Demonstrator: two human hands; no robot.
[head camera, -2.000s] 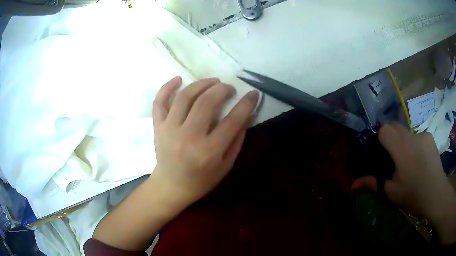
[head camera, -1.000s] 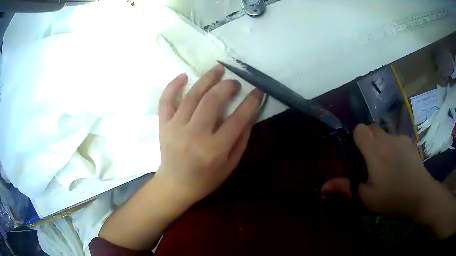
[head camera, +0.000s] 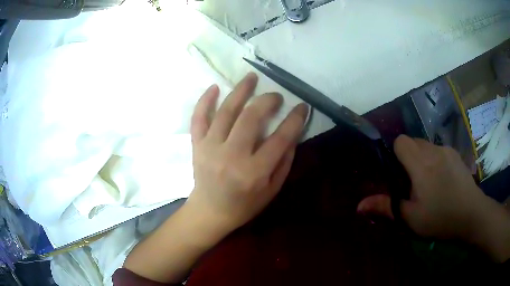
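Observation:
A white fabric piece (head camera: 112, 95), partly overexposed, is heaped over the left of the table. My left hand (head camera: 240, 156) lies palm down on its right part, fingers spread, pressing it near the table's front edge. My right hand (head camera: 436, 190) grips the black handles of the tailor's shears (head camera: 313, 96). The long dark blades point up and left across the fabric's right edge, just beyond my left fingertips. The blades are nearly together. My right fingers are partly lost against the dark clothing.
The white table (head camera: 402, 50) runs to the upper right, with a silver metal guide (head camera: 295, 10) at its top. A pale machine part (head camera: 39, 8) is at the top left. More white pieces (head camera: 84, 265) hang below the table edge. A yellow-edged holder (head camera: 463, 120) and papers are at the right.
The shears have moved up and left along the fabric edge, and their tips have come closer together. The view has shifted slightly. My left hand keeps its place on the fabric.

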